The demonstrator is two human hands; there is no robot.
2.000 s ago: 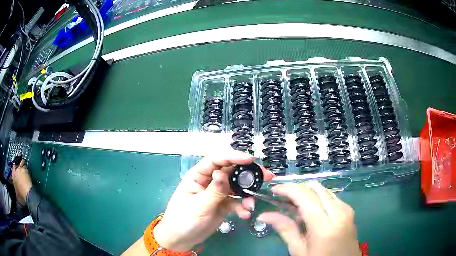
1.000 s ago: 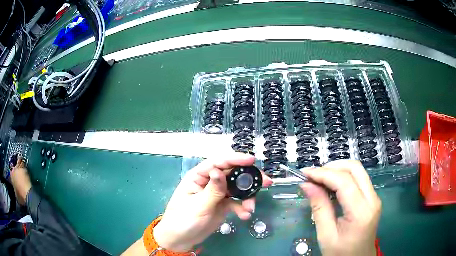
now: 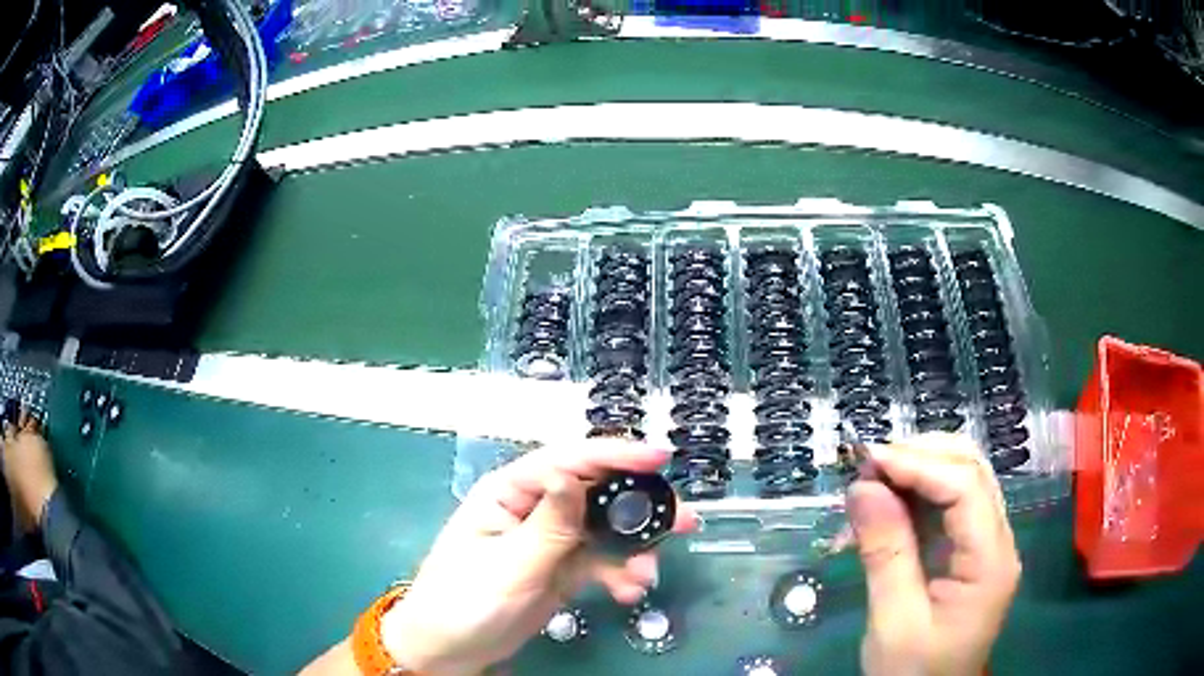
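My left hand (image 3: 508, 555) holds a round black module (image 3: 631, 511) by its rim, its pale centre and small white dots facing me. My right hand (image 3: 935, 555) is to the right, apart from the module, with thumb and forefinger pinched on a thin tool (image 3: 858, 458), likely tweezers, mostly hidden and blurred. Several loose modules lie on the green mat below the tray, one between my hands (image 3: 799, 600). The clear blister tray (image 3: 561, 247) holds black modules stacked in long rows; the leftmost row is shorter.
A red parts bin (image 3: 1103, 515) stands right of the tray. A black fixture (image 3: 126, 301) with looped cables is at the left. Another person's hand (image 3: 27, 462) and dark sleeve are at the far left, near small black parts (image 3: 100, 411). Blue bins are at the far edge.
My right hand has moved right with the tool, away from the module in my left hand. The view has shifted, so the tray and bin sit lower and further left.
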